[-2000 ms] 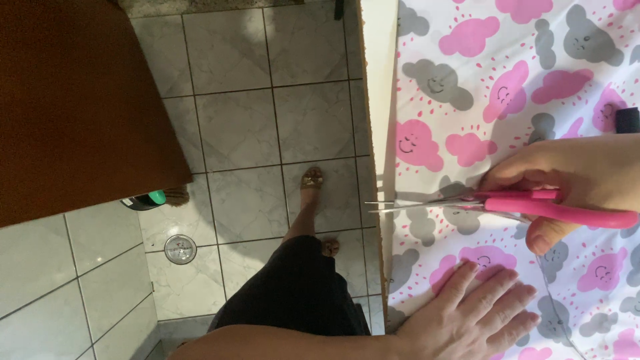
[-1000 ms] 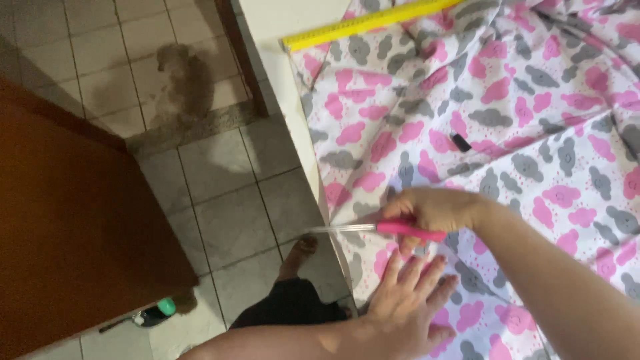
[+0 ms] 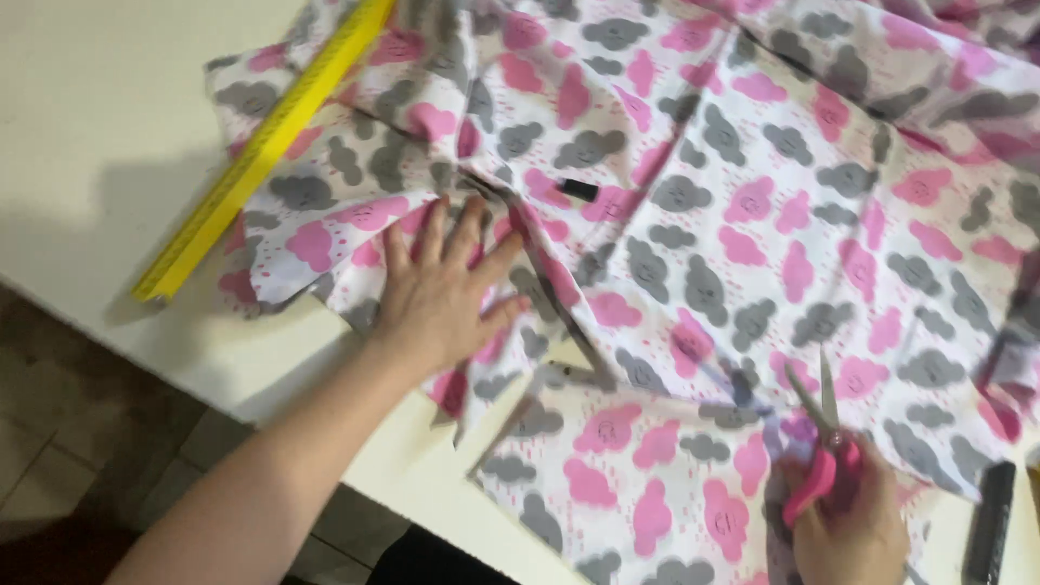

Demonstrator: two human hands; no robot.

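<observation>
My left hand (image 3: 445, 288) lies palm down with fingers spread on bunched white fabric with pink and grey clouds (image 3: 691, 195). At the lower right my right hand (image 3: 853, 504) holds scissors with pink handles (image 3: 825, 471), their blades parted and pointing up over the cloth. A separate rectangular piece of the same fabric (image 3: 650, 479) lies near the table's front edge, between my two hands. A small black object (image 3: 578, 189) rests on the large cloth above my left hand. A yellow ruler (image 3: 264, 154) lies aslant across the cloth's left side.
The white table (image 3: 73, 162) shows at the left, its front edge running down to the right, with a tiled floor (image 3: 49, 455) below. A dark, narrow object (image 3: 989, 524) lies at the lower right. More fabric is heaped along the upper right.
The scissors have moved from the cloth's edge at the table's side to above the cloth, blades now apart. A rectangular fabric piece now shows separately. The view has shifted strongly over the table.
</observation>
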